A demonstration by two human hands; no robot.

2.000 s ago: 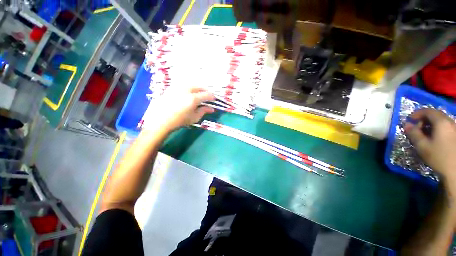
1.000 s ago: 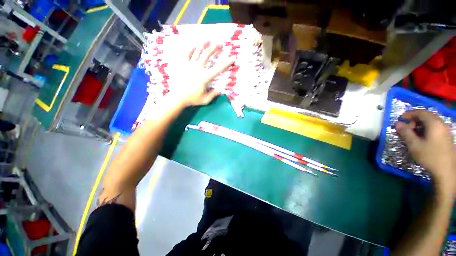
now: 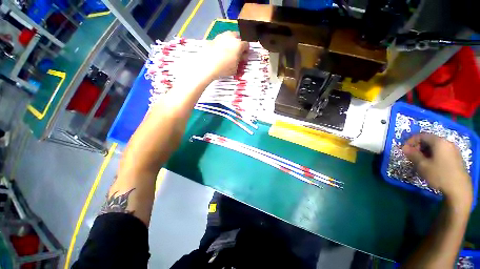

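Note:
My left hand is on the far right part of the large stack of white wire leads with red bands; its fingertips are partly hidden, so I cannot tell if they grip a lead. My right hand is over the blue terminal bin, fingertips bent together among the silver ring terminals; whether one is pinched is too small to tell. A few crimped leads lie on the green bench in front of the press. The terminal crimping press stands behind them.
A yellow plate lies along the press's front edge. A red bin sits behind the terminal bin. A blue tray is under the stack's left side. Part of another blue box shows at the lower right.
My left hand has moved up and right across the stack. A few leads at the stack's near edge now lie apart from it. My right hand stays at the terminal bin. The view has shifted slightly.

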